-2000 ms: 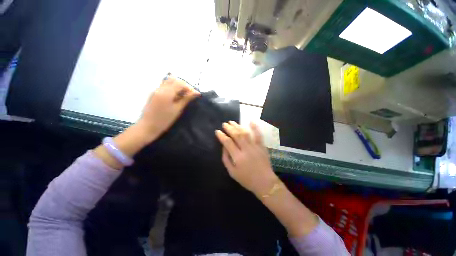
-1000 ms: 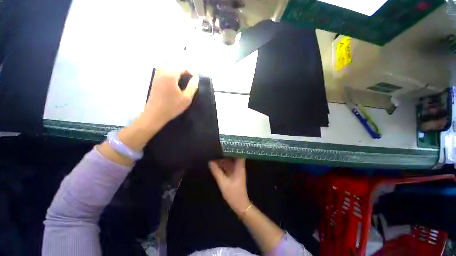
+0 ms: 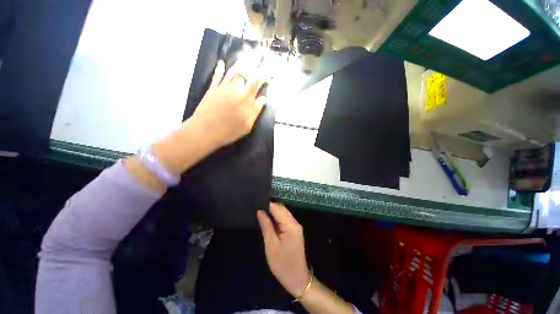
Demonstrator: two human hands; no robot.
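A dark garment panel point(image 3: 236, 165) runs from under the machine head over the table edge toward my lap. Its top end is at the presser foot and needle point(image 3: 277, 46), partly lost in the lamp's glare. My left hand point(image 3: 230, 107) lies flat on the panel just in front of the needle, fingers spread. My right hand point(image 3: 283, 245) is below the table edge and pinches the panel's right edge between thumb and fingers. A stack of dark cut pieces point(image 3: 368, 122) lies right of the needle.
Blue and yellow-green snips point(image 3: 452, 174) lie right of the stack. The control panel point(image 3: 479, 27) is at upper right, a small dark tray point(image 3: 530, 168) at the table's right end. A red basket point(image 3: 417, 264) stands below. Dark cloth point(image 3: 37, 73) hangs at far left.
My left hand has moved forward with the panel, whose top end is now under the machine head. My right hand went from on the table to below its edge, at the panel's right edge.
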